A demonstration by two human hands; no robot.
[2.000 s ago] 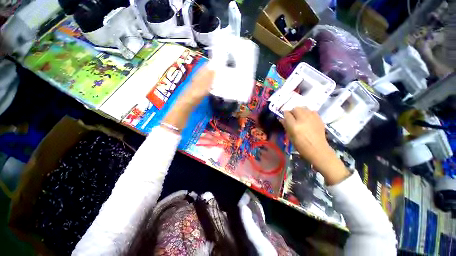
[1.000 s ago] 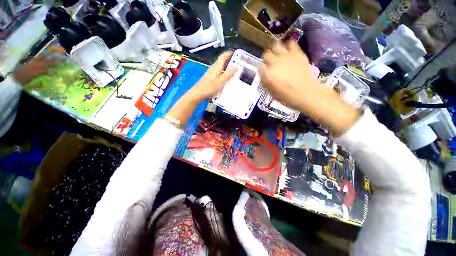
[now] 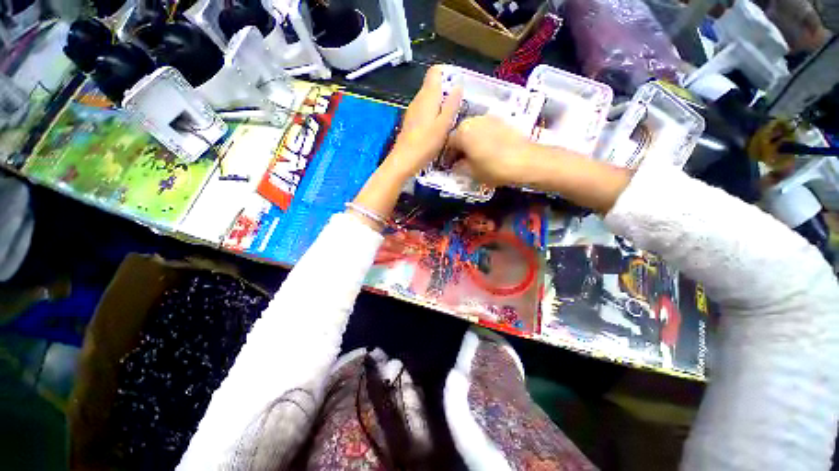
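A white open rectangular camera housing [image 3: 497,92] lies in front of me at the bench's far side. My left hand [image 3: 428,124] grips its left edge, with fingers over the rim. My right hand [image 3: 488,152] has its fingertips down inside the same housing; my knuckles hide what they touch. A second white open housing [image 3: 572,109] stands close to the right of it, and a third [image 3: 660,124] is further right, with thin wires inside. Part of the first housing's lower rim shows below my right hand.
Camera units with black heads [image 3: 175,51] and white brackets stand at the back left. A small carton [image 3: 478,29], a red-and-black wire bundle [image 3: 534,51] and a pinkish plastic bag [image 3: 621,41] are at the back. Printed sheets [image 3: 345,166] line the bench. A large carton of dark cables [image 3: 184,368] is at lower left.
My right hand has come back from near the small carton and wire bundle into the first housing. My left hand has stayed at its left edge. The other person's hand at left is gone.
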